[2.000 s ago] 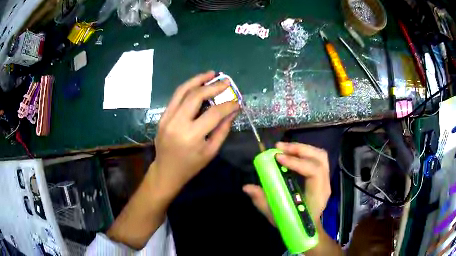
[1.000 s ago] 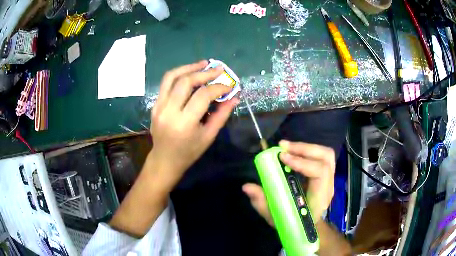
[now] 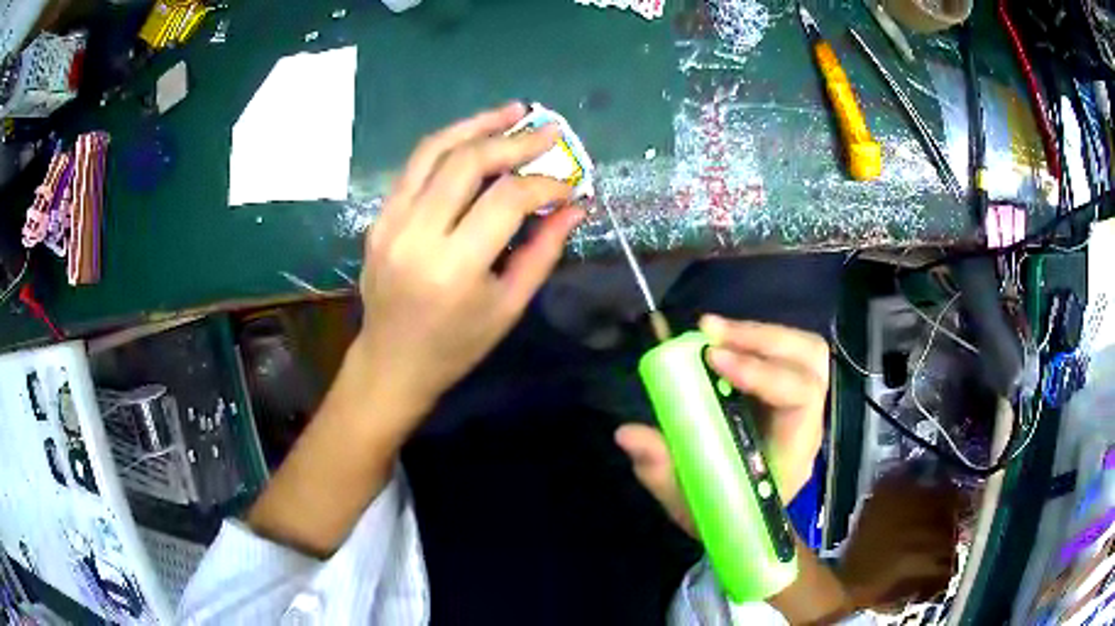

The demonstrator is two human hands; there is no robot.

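Note:
My left hand (image 3: 446,251) holds an opened white smartwatch case (image 3: 556,153) in its fingertips, above the bench's front edge. A yellow and silver patch shows inside the case; the fingers cover part of it. My right hand (image 3: 770,397) holds a bright green electric screwdriver (image 3: 715,465) with a black button panel. Its long thin silver bit (image 3: 633,263) points up and left, with the tip at the case's right edge. I cannot tell if the tip touches the case.
The green bench (image 3: 428,73) bears a white paper sheet (image 3: 294,128), an orange-handled tool (image 3: 846,110), slim silver tweezers (image 3: 907,108) and a tan round tub (image 3: 932,12). Pink-brown strips (image 3: 88,208) lie at the left. Cables (image 3: 942,404) hang at the right.
The bench has shifted up in view, so the fan and white bottle are mostly out of the picture. The bit's tip was close to the case in the earlier frames too. Both hands keep their holds.

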